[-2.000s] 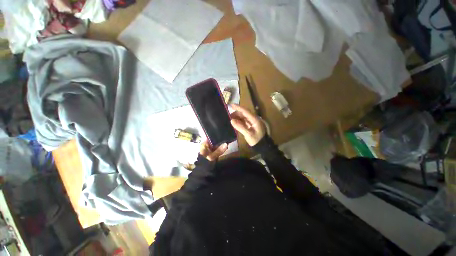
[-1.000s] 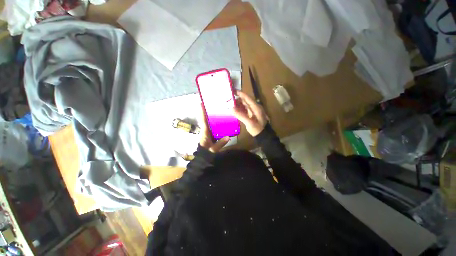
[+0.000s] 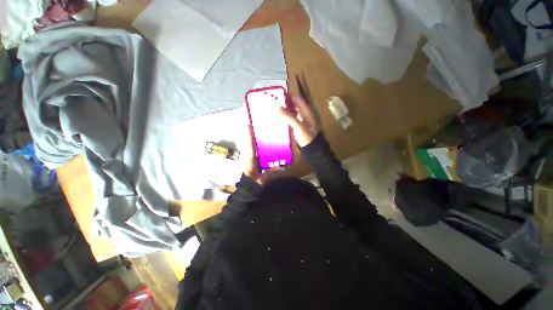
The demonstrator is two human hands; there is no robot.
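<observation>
The smartphone (image 3: 270, 130) has a red-pink case and a bright white and magenta screen. My left hand (image 3: 252, 168) holds it from its lower left side. My right hand (image 3: 302, 120) is at its right edge with a finger over the screen; whether it grips the phone is unclear. Below lies a white paper pattern (image 3: 203, 134) on grey fabric (image 3: 209, 88). A yellowish weight (image 3: 222, 150) sits on the pattern; a second one near the body is partly hidden. The shears (image 3: 302, 88) lie right of the phone, their handles hidden by my right hand.
A pale weight (image 3: 339, 112) lies on the brown table (image 3: 364, 124). Bunched grey cloth lies at left. A white sheet (image 3: 197, 36) overlaps the fabric at the far side, with more white sheets (image 3: 370, 42) at far right. A clear plastic bag (image 3: 492, 160) is beyond the table.
The phone screen has gone from dark to bright white and magenta. The phone is more upright in view. My right hand has moved up along its right side, with a finger over the screen.
</observation>
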